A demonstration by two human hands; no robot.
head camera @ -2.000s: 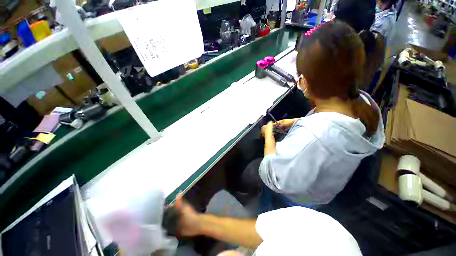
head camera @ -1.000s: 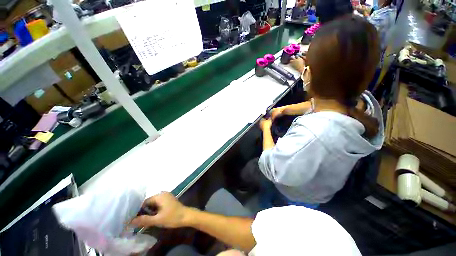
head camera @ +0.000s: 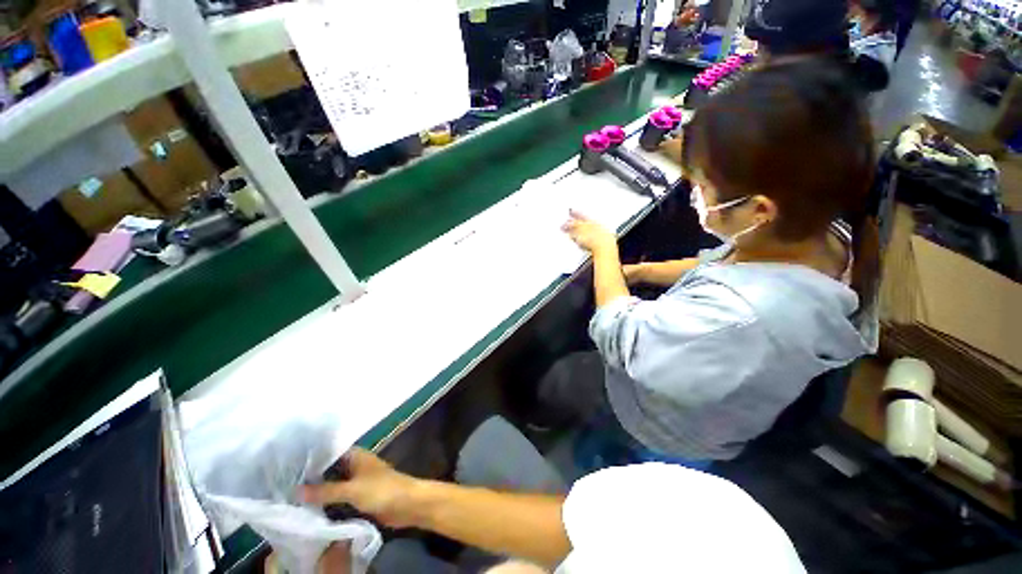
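Observation:
A whitish translucent bagged appliance (head camera: 252,448) lies over the near end of the line's white surface, its loose bag mouth hanging towards me. My right hand (head camera: 375,490) grips its near side, where a dark part shows at the fingers. What looks like my left hand (head camera: 334,557) shows only as a bit of skin under the bag's lower edge, cut off by the picture's bottom; its grip is hidden.
A stack of black printed sheets (head camera: 90,493) with white edges lies at the left. A masked person in grey (head camera: 740,336) sits to the right, one hand on the line. Pink-headed dark appliances (head camera: 611,151) lie farther along. A slanted white post (head camera: 263,157) stands behind the line.
The bag has swung from over the black sheets to the right and down, its mouth now towards me. The seated person has turned and put a hand on the line.

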